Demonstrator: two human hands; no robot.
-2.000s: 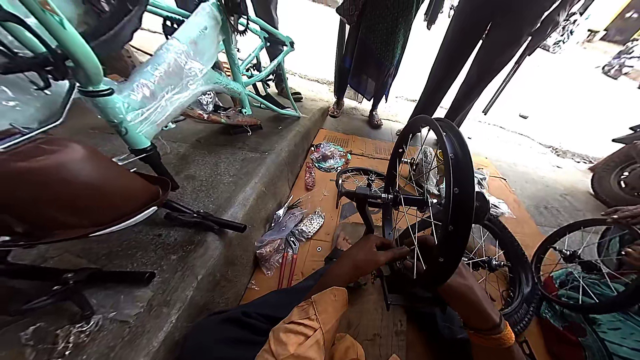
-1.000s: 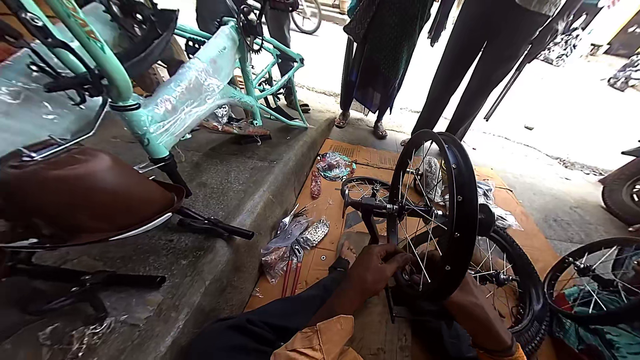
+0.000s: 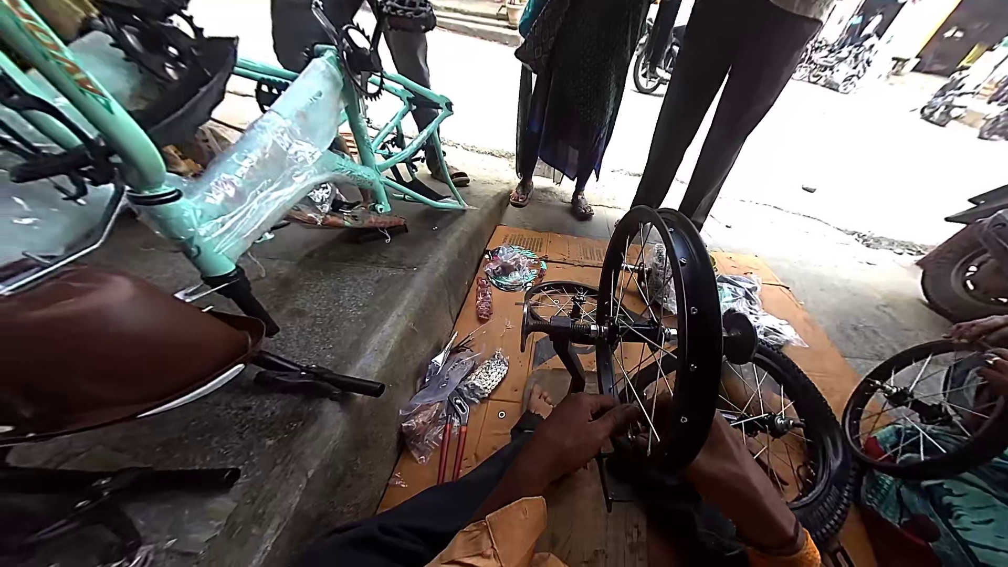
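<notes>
A black spoked bicycle wheel rim [image 3: 694,339] stands upright in a black metal wheel stand [image 3: 568,358], its hub held across the stand's arms. My left hand [image 3: 587,431] is at the lower left of the rim, thumb and fingers pinched together at the spokes; what lies between the fingertips is too small to tell. My right hand [image 3: 697,429] reaches round the far side of the rim's lower part, its fingers mostly hidden by rim and spokes. Behind my right forearm lies a wheel with a knobby tyre [image 3: 827,441]. A smaller spoked wheel [image 3: 563,303] lies beyond the stand.
Cardboard [image 3: 504,394] covers the ground, bearing red-handled pliers [image 3: 453,441], plastic bags of parts [image 3: 429,409] and a coiled bundle [image 3: 513,268]. A concrete ledge [image 3: 409,315] holds a mint bicycle frame [image 3: 260,181] and a brown saddle [image 3: 118,354]. People stand ahead; another person's hands hold a wheel [image 3: 921,409] at right.
My left hand has stayed near the lower spokes, its fingers drawn closer to the rim. The wheel remains upright in the stand. The view has shifted slightly.
</notes>
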